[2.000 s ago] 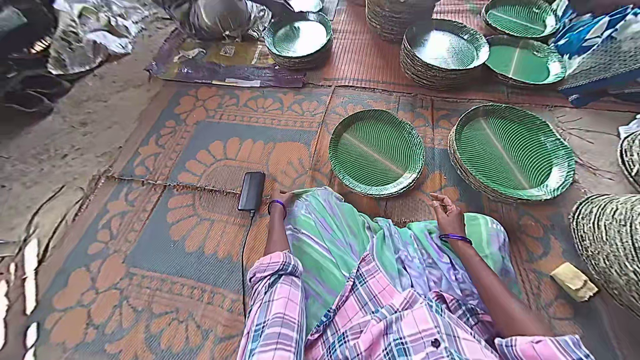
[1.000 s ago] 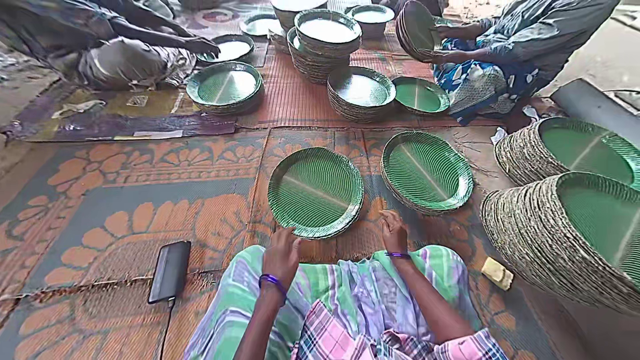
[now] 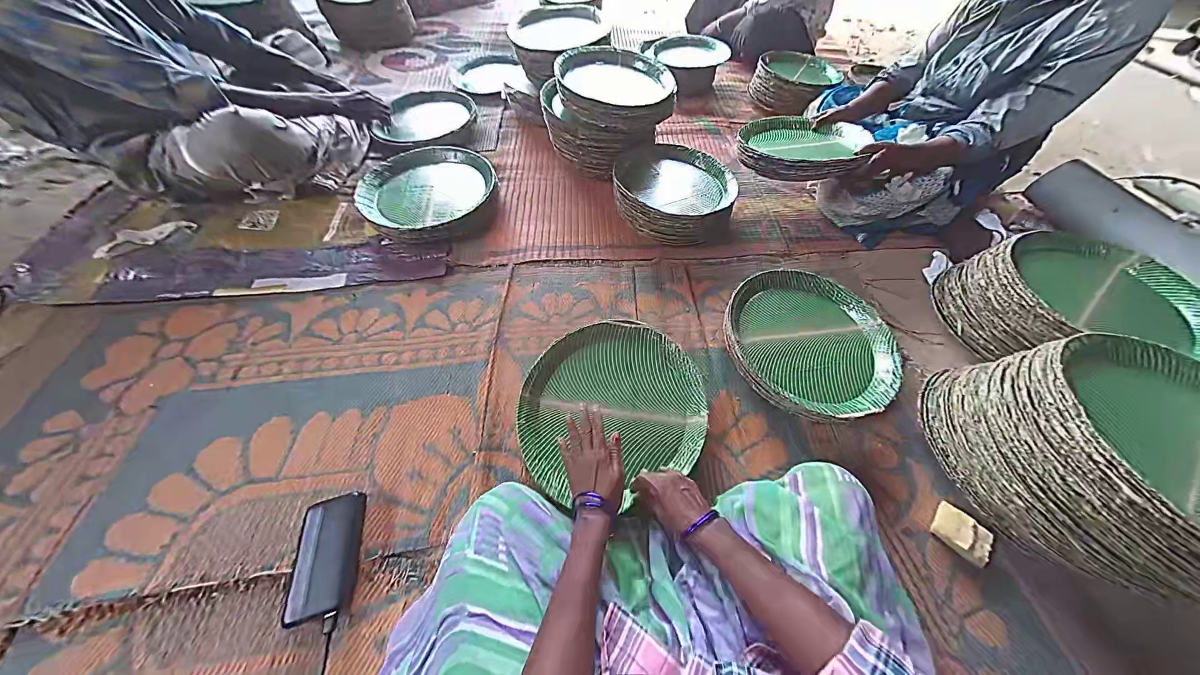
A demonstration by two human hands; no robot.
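Observation:
A round green leaf-patterned plate [image 3: 647, 366] lies on the patterned mat just beyond my knees. My left hand [image 3: 592, 461] rests flat on its near part, fingers spread and pointing away from me. At the plate's near rim is my right hand [image 3: 670, 497], its fingers curled against the edge; whether they pinch the rim cannot be told. To the right, a low stack of similar green plates [image 3: 808, 345] lies apart from this plate. Purple bangles are on both wrists.
Tall plate stacks [image 3: 1003, 450] [image 3: 994, 295] stand at the right, near a yellowish block [image 3: 961, 534]. A black phone-like device [image 3: 325, 561] with a cable lies at left. Farther off, more stacks [image 3: 675, 192] stand between two people, one handling plates [image 3: 804, 141].
My left hand has moved forward onto the near plate, and my right hand has come in to its near rim. The person at right has lowered the plates from a tilted to a flatter position.

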